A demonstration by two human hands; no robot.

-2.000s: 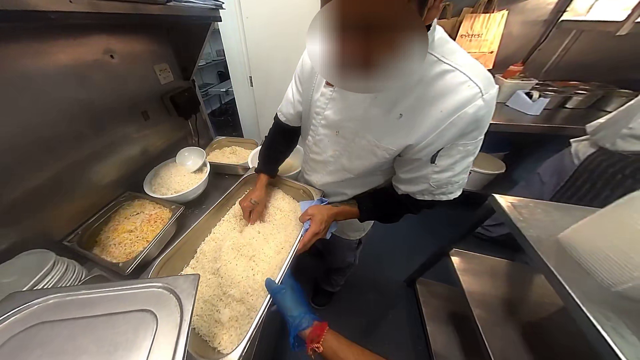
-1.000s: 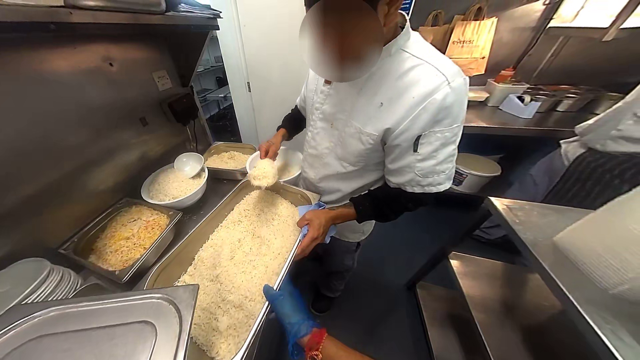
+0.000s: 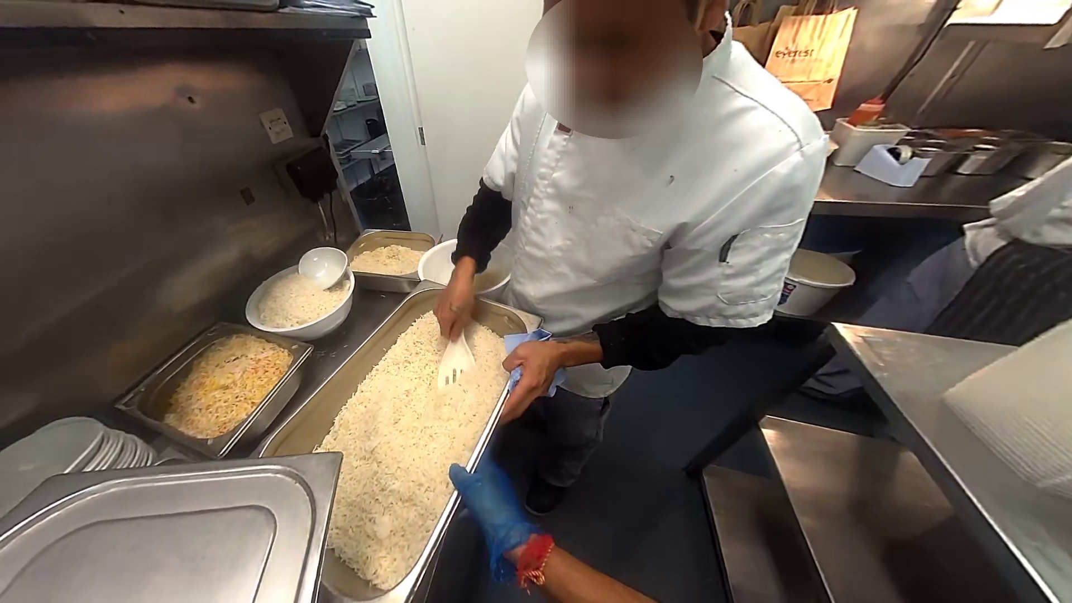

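My right hand [image 3: 498,511], in a blue glove with a red cord at the wrist, grips the near right rim of a long steel pan [image 3: 272,440]. White rice [image 3: 398,452] fills much of the pan. My left hand is not in view. Across the pan stands a co-worker [image 3: 636,218] in a white chef's jacket. One of the co-worker's hands holds a white slotted spoon [image 3: 456,362] with its head against the rice. Their other hand holds the pan's right rim through a blue cloth [image 3: 529,339].
Left of the pan are a tray of coloured rice [image 3: 222,385], a bowl of rice [image 3: 301,310] with a small white bowl in it, stacked plates [image 3: 117,448] and a steel lid [image 3: 167,536]. A smaller rice pan [image 3: 389,255] stands behind. Steel shelving [image 3: 913,368] is at right.
The co-worker's spoon hand has come down from above the far end of the pan, where it held up a load of rice, to the rice. My right hand stays on the rim.
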